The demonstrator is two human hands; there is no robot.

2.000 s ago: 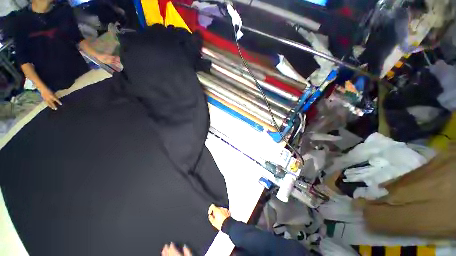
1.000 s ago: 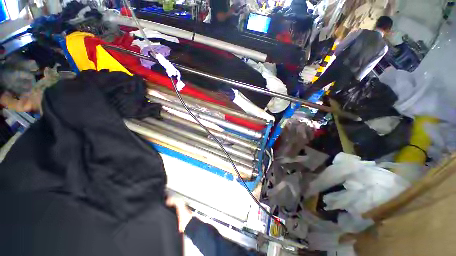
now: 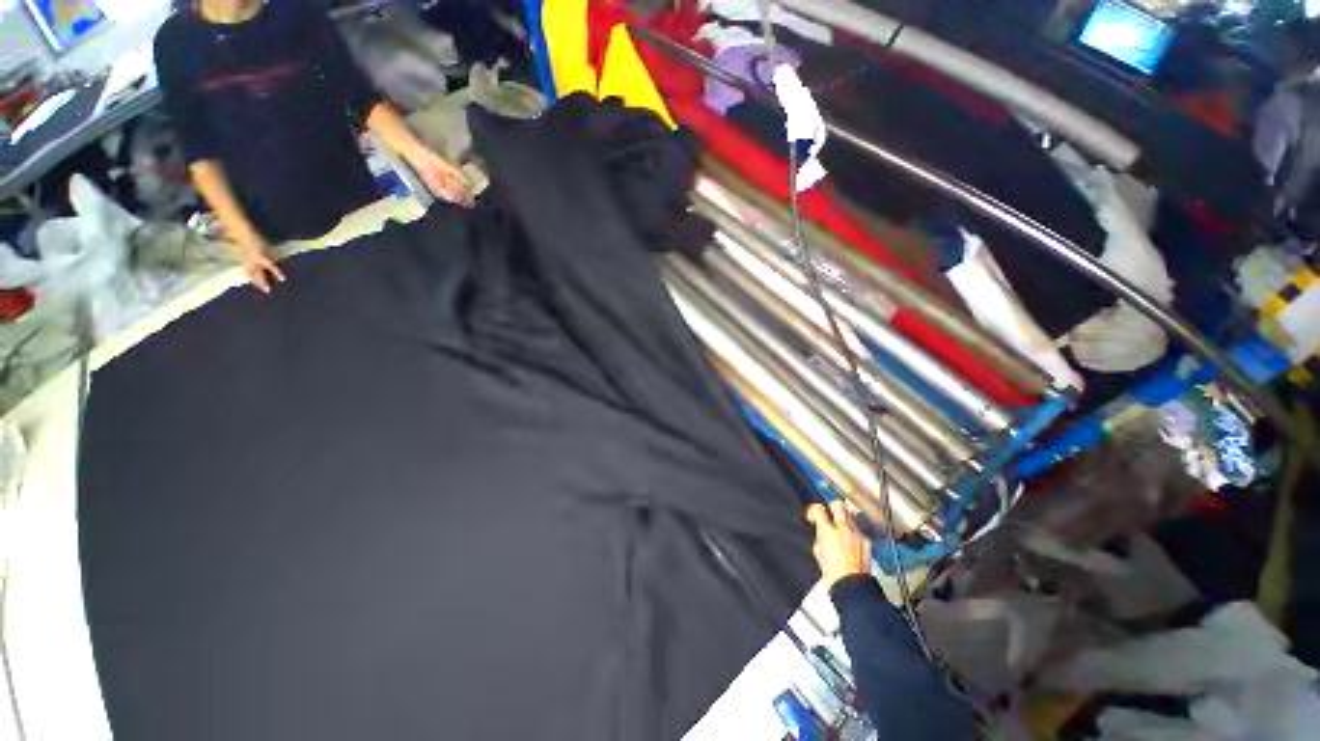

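Note:
The black fabric (image 3: 333,507) lies spread over the cream cutting table (image 3: 36,507), with folds and a bunched heap towards the back right. My right hand (image 3: 840,544) is at the fabric's right edge, pinching it near the table's far right side. My left hand is not in view. The cutter track unit (image 3: 825,680) shows partly at the table's right edge, below my right forearm.
A person (image 3: 268,123) in black stands across the table, both hands at the fabric's far edge. Fabric rolls (image 3: 811,348) lie in a blue rack (image 3: 1013,456) at right. A black cord (image 3: 854,362) hangs before them. Grey scraps (image 3: 1202,651) lie at lower right.
The fabric's right edge has moved right and away with my right hand, covering more of the table. The loose fold is flatter. My left hand, partly visible two seconds ago, is out of view.

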